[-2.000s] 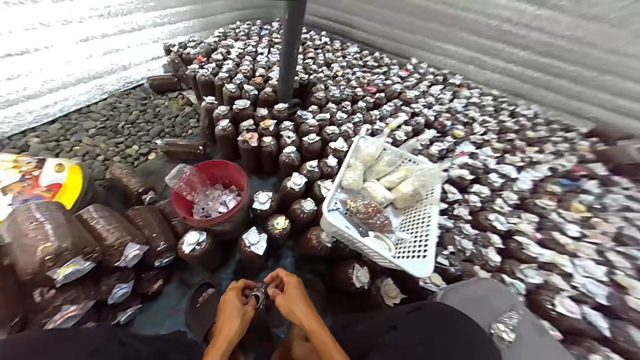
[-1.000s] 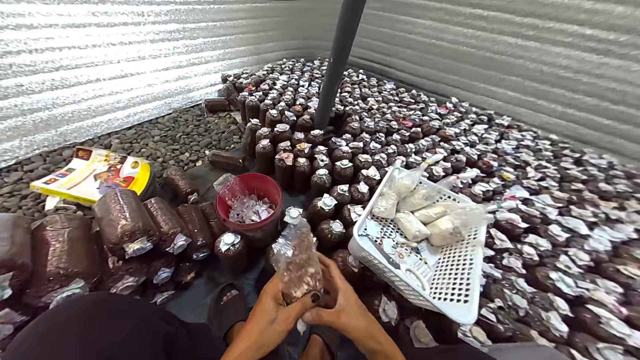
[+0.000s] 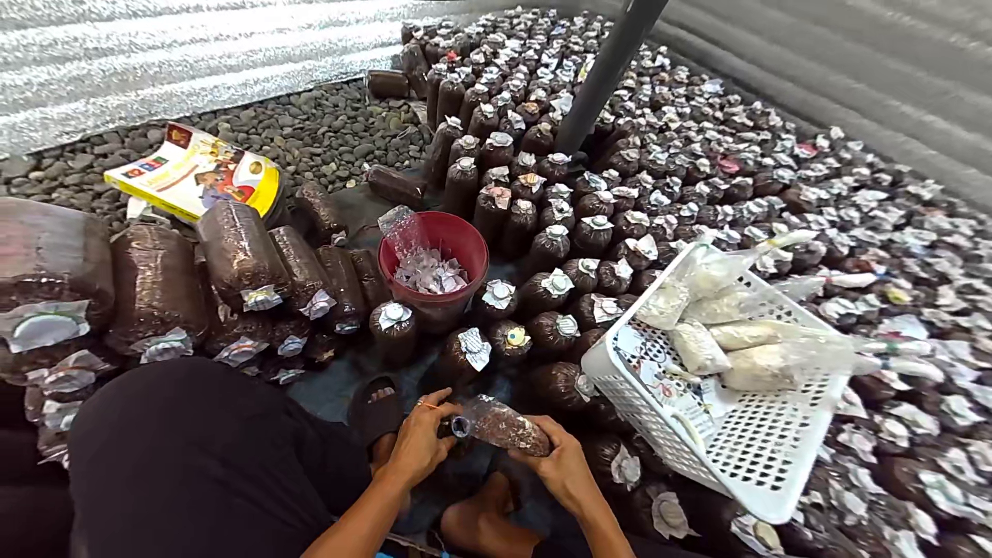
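My right hand (image 3: 554, 457) grips a small clear plastic bag of brown and white grain (image 3: 508, 428), tilted with its narrow end toward the left. Beside that end, my left hand (image 3: 422, 438) has its fingers around the neck of a dark-filled bag, whose pale ring opening (image 3: 460, 425) faces the grain bag. Most of the bag under my left hand is hidden. Just beyond my hands, a dark substrate bag with a paper cap (image 3: 474, 349) stands upright. A red bucket (image 3: 479, 271) holds paper scraps and a clear plastic bag.
At the right, a white plastic basket (image 3: 763, 496) carries bags of pale grain (image 3: 763, 366). Capped substrate bags cover the floor around a dark post (image 3: 608, 77). More bags lie stacked at left, near a yellow and white printed sheet (image 3: 205, 174). Grey stones (image 3: 325, 132) lie along the wall.
The clear grain bag, upright between both hands a second ago, is now tilted sideways in my right hand. My left hand has moved off it to the neck of a dark bag.
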